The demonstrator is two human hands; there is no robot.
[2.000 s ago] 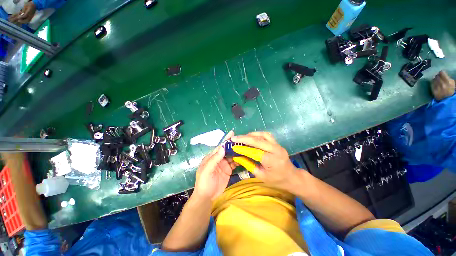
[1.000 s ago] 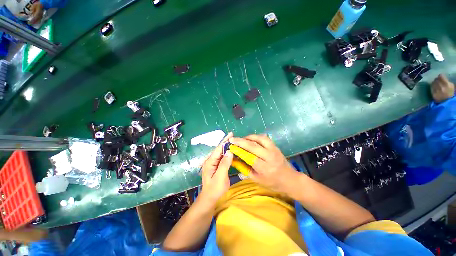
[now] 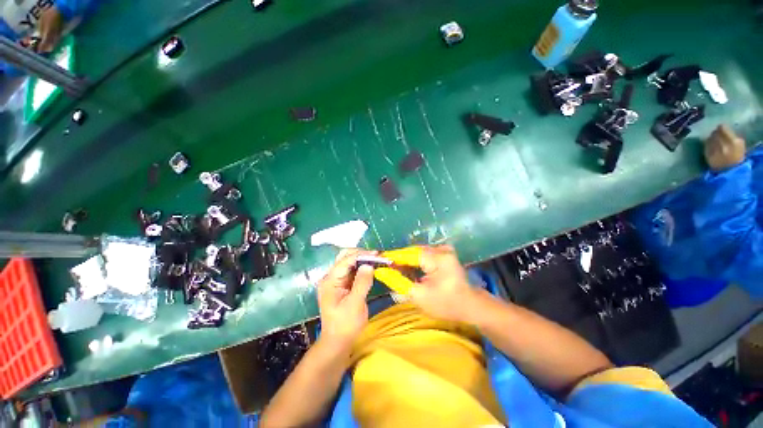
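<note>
A small device body (image 3: pixel 373 261), dark with a pale rim, is held nearly edge-on between my two hands near the bench's front edge. My left hand (image 3: pixel 345 288) grips its left end with thumb and fingers. My right hand (image 3: pixel 431 280) wears yellow finger cots (image 3: pixel 400 282) on thumb and forefinger and pinches its right end. My fingers hide much of the piece. A white wipe (image 3: pixel 340 234) lies flat just beyond my left hand.
Binder clips lie heaped at left (image 3: pixel 209 259) and right (image 3: pixel 586 84). A blue bottle (image 3: pixel 564 35) stands far right. Thin dark pieces (image 3: pixel 391 190) lie mid-bench. A clear bag (image 3: pixel 130 272) and red crate (image 3: pixel 25 326) are far left. A person's hand (image 3: pixel 724 149) rests at right.
The device body has turned from tilted to nearly level and edge-on. My hands are slightly lower and my fingers have shifted. The view has moved a little. The person's arm at left has drawn back.
</note>
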